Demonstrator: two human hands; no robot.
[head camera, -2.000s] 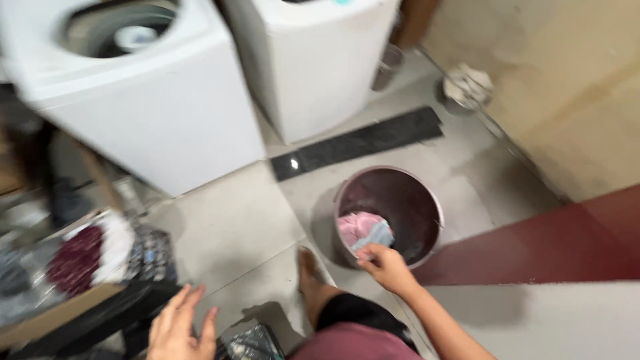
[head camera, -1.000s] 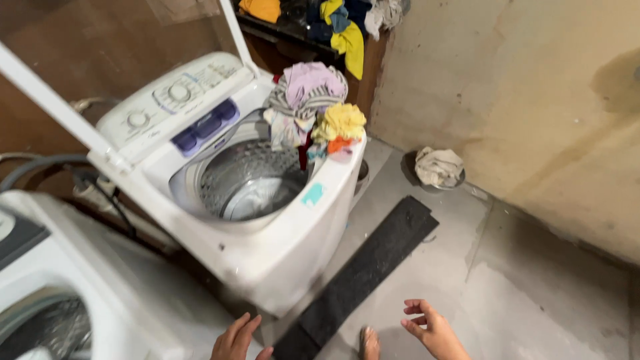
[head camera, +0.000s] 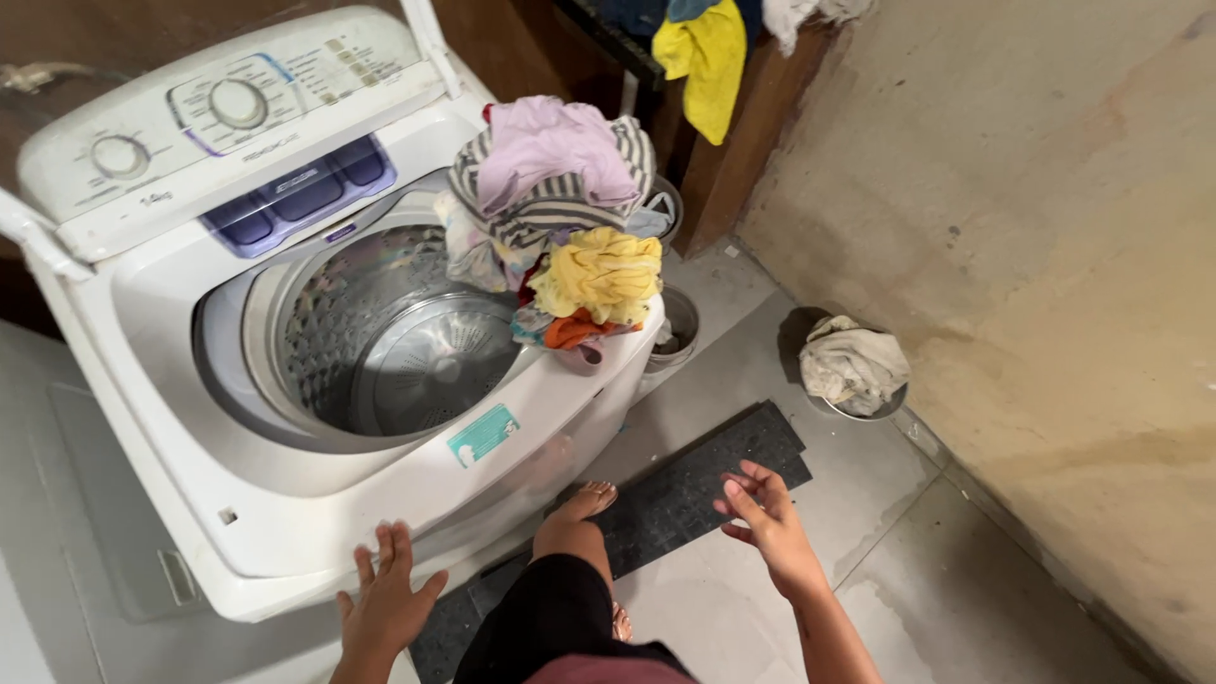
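My left hand (head camera: 387, 594) holds nothing, its fingers spread near the front edge of a white top-loading washing machine (head camera: 313, 465). The lid is up and the metal drum (head camera: 427, 351) shows no clothes. On the machine's right corner lies a pile of clothes: a lilac garment (head camera: 551, 152) over a striped cloth (head camera: 627, 157), and a yellow cloth (head camera: 603, 274) above an orange one (head camera: 575, 329). My right hand (head camera: 765, 513), empty with fingers bent and apart, is over the dark floor strip.
A black speckled strip (head camera: 703, 475) crosses the tiled floor beside my feet. A metal bowl with whitish cloth (head camera: 853, 366) stands near the wall. Small buckets (head camera: 676, 328) sit behind the machine's corner. A bright yellow cloth (head camera: 708, 66) hangs from a rack at the top.
My right hand was at a pinkish cloth in a maroon bucket two seconds ago; now it is empty and that bucket is out of view. The view has swung toward the washing machine.
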